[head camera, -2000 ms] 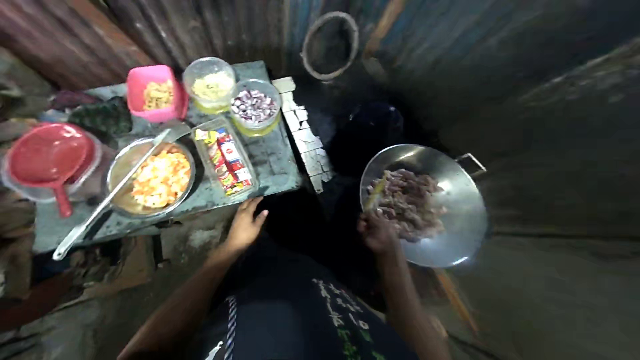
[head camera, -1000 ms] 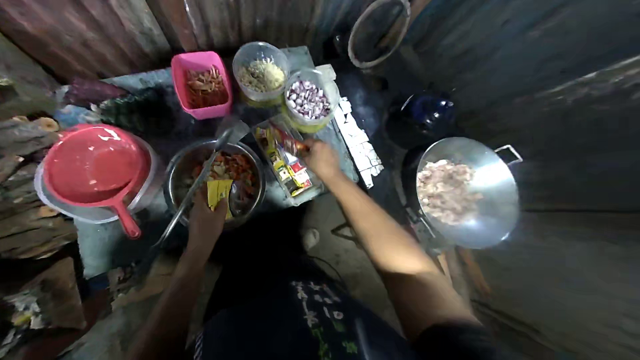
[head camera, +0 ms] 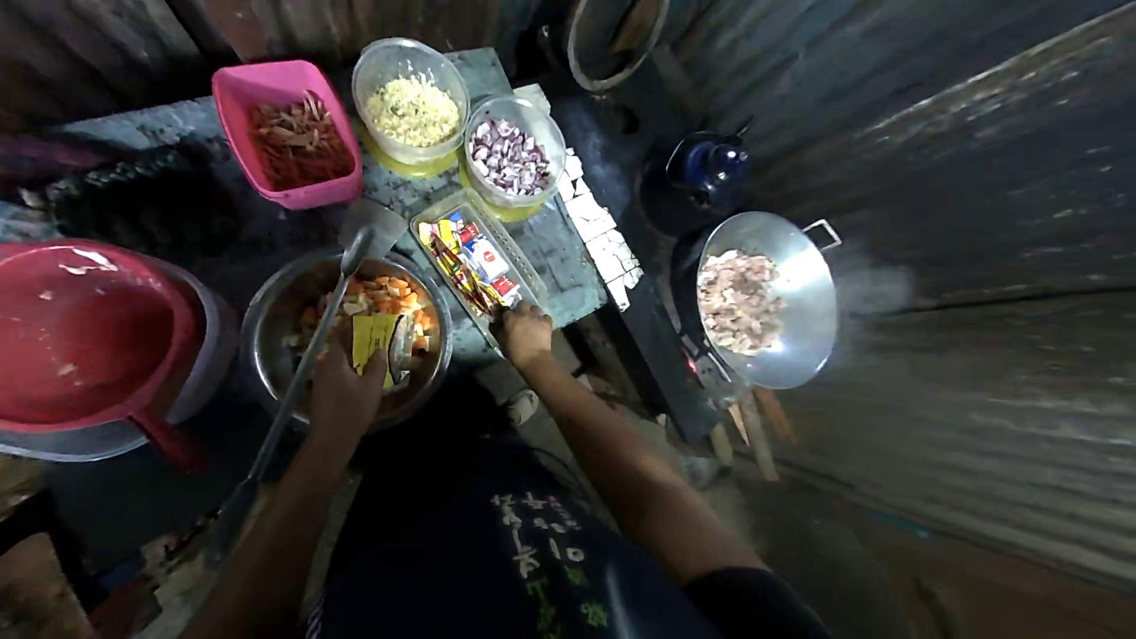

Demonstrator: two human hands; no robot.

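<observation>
My left hand (head camera: 348, 377) holds a torn yellow seasoning packet (head camera: 373, 342), with a silvery part showing, over a steel bowl (head camera: 263, 328) of diced carrots and pale cubes (head camera: 390, 300). My right hand (head camera: 524, 333) is at the near end of a clear plastic tray (head camera: 510, 244) of small colourful packets (head camera: 470, 262); its fingertips are partly hidden, so its hold is unclear. A metal turner (head camera: 324, 333) lies across the bowl. Behind stand a pink tub (head camera: 342, 188) of orange and pale shreds, a tub of chopped pale pieces (head camera: 414, 111) and a tub of diced purple onion (head camera: 508, 158).
At right, a steaming metal wok (head camera: 812, 306) with pale meat pieces (head camera: 738, 302) sits over a wood-fired stove, an ember glowing beside it. A blue kettle (head camera: 710, 164) stands behind. A red handled strainer (head camera: 84, 333) rests in a basin at left. Corrugated metal walls (head camera: 1003, 266) enclose the right side.
Two seconds ago my right hand was at the wok and my left at the table edge. Now my left hand holds a yellow packet over the bowl and my right is at the packet tray.
</observation>
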